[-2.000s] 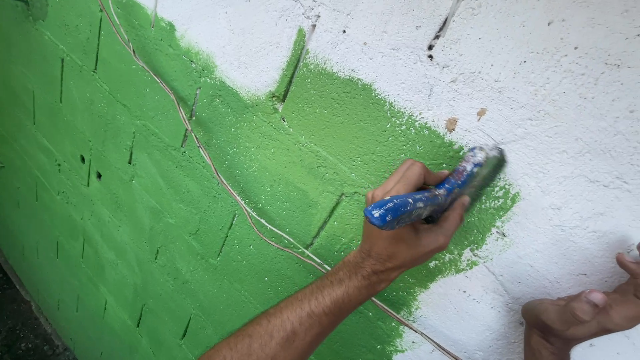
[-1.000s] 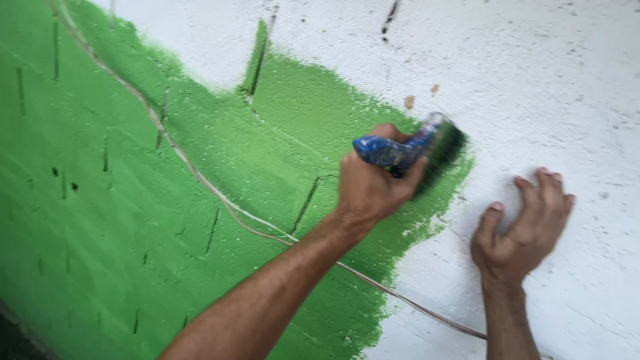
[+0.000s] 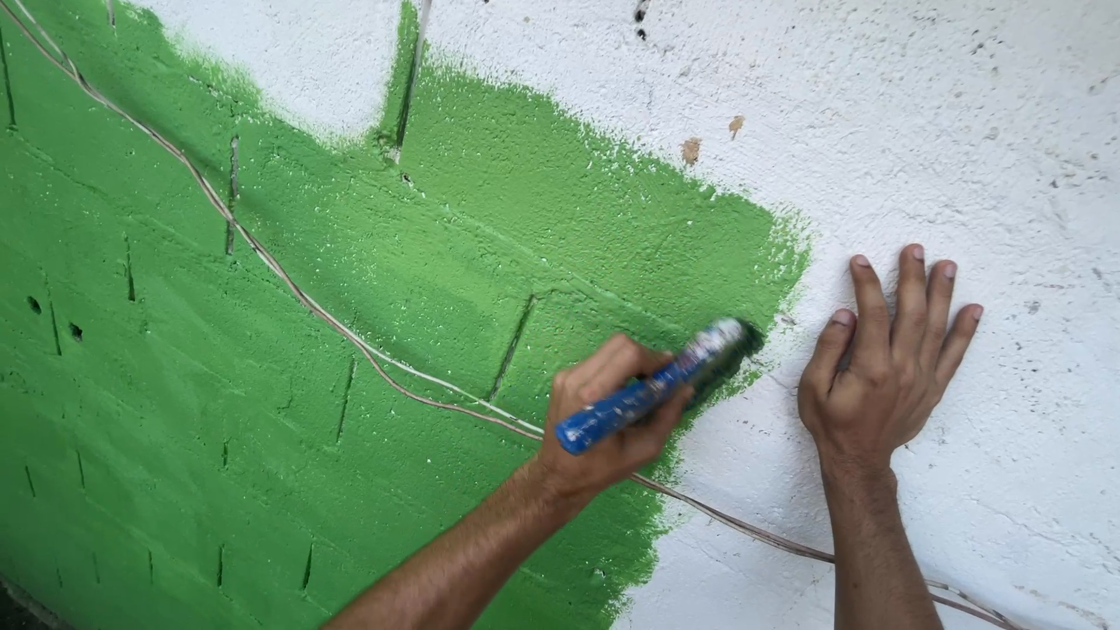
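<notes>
My left hand [image 3: 588, 383] grips the blue, paint-spattered handle of a brush [image 3: 626, 404]. The brush's dark, green-coated bristles, blurred, are at the right edge of the green paint [image 3: 560, 210] on a rough wall. My right hand [image 3: 875, 376] holds nothing; it rests palm down on the white part of the wall [image 3: 1006, 455], right of the brush, fingers spread and pointing up. My left fingertips are partly hidden behind the handle.
Thin twisted wires [image 3: 297, 293] run slantwise across the wall, passing behind both arms. Narrow dark grooves [image 3: 512, 346] and small holes [image 3: 76, 332] mark the green surface. Two brownish chipped spots [image 3: 691, 150] show above the paint's upper edge.
The brush in my left hand has moved down along the green paint's right edge. My right hand, partly curled at the lower right at first, now lies spread on the white wall.
</notes>
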